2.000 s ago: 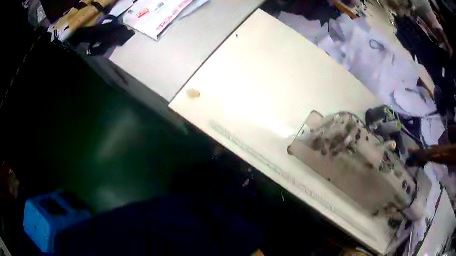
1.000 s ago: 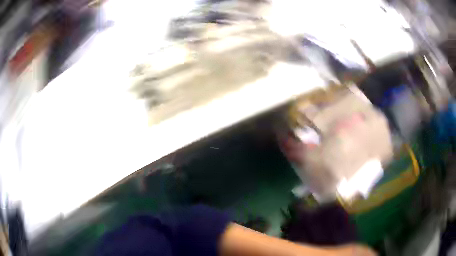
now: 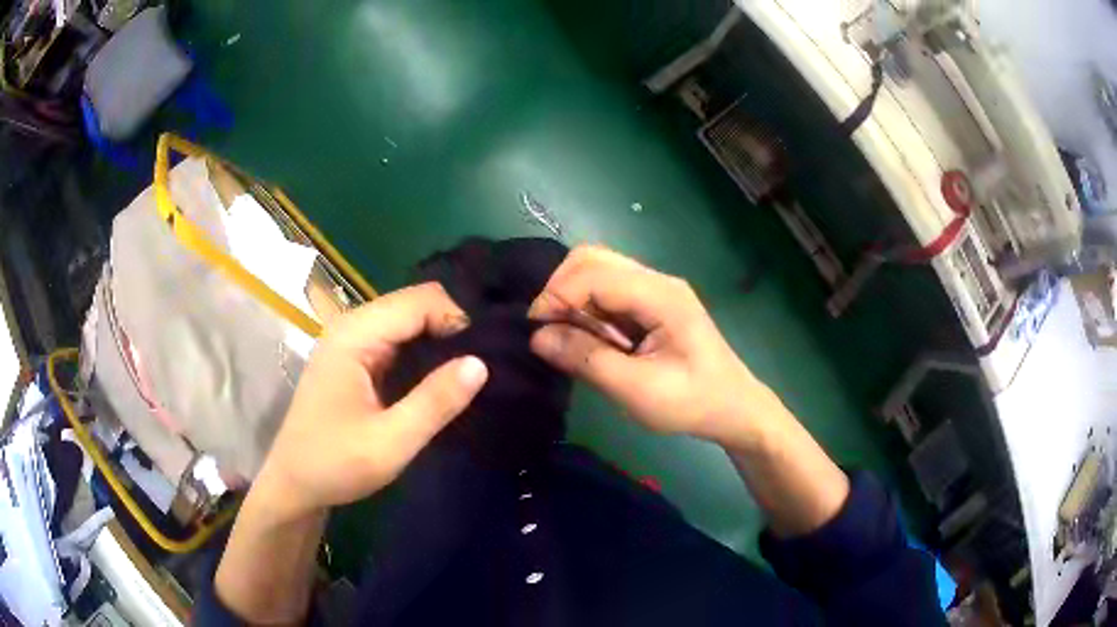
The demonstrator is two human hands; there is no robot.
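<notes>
A dark, bunched cloth (image 3: 502, 276) is in front of my dark shirt, between my hands and above the floor. My left hand (image 3: 368, 398) is bare and holds its left side, thumb and forefinger spread with dark cloth between them. My right hand (image 3: 649, 343) is bare and pinches at its right side between thumb and fingertips. A thin, pinkish-dark object (image 3: 603, 326) shows in the curl of my right fingers; I cannot tell what it is. The cloth's edges and seams are hard to make out.
A yellow-framed cart (image 3: 233, 263) with pale cloth pieces stands at left on the green floor (image 3: 429, 74). A white machine table (image 3: 845, 104) with an off-white sewing machine (image 3: 980, 116) and red strap is at right. A grey-and-blue seat (image 3: 137, 74) is at upper left.
The view has swung from the machine table to the cart, floor and my lap. Both hands are now in view at the dark cloth; one second ago only one blurred forearm and hand showed.
</notes>
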